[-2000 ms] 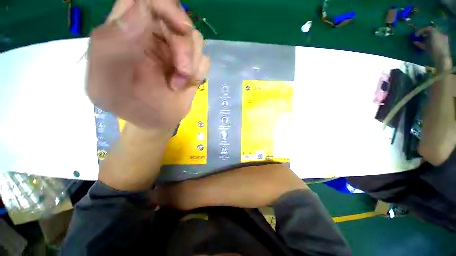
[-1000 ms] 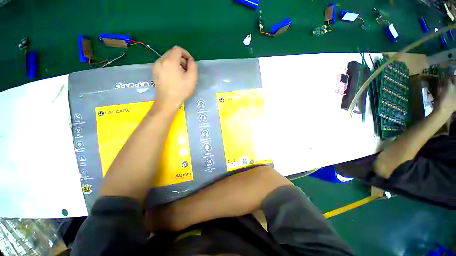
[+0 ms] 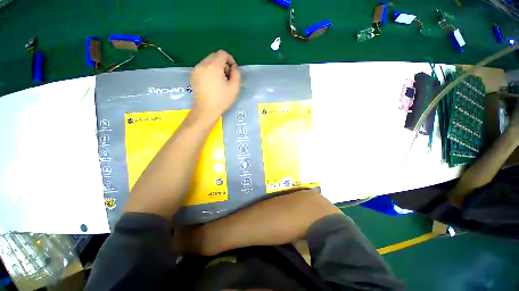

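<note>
My left hand rests curled at the far edge of the grey-and-yellow printed sheet, with nothing visible in it. My right forearm lies across the near edge of the sheet; its hand is hidden under my left arm. On the green belt beyond lie several blue battery assemblies with wires. One unit with a brown block lies left of my left hand, its wires reaching towards it without touching. Another with a small green board lies to the right.
The sheet covers part of the white worktop. At right are a pink part, a black block, stacked green PCB panels and a pale hose. Another person's arm is beside them. A clear plastic bag lies below left.
My left hand, raised and blurred over the sheet two seconds ago, has come down to its far edge and stays curled there. The battery units have shifted left relative to the sheet.
</note>
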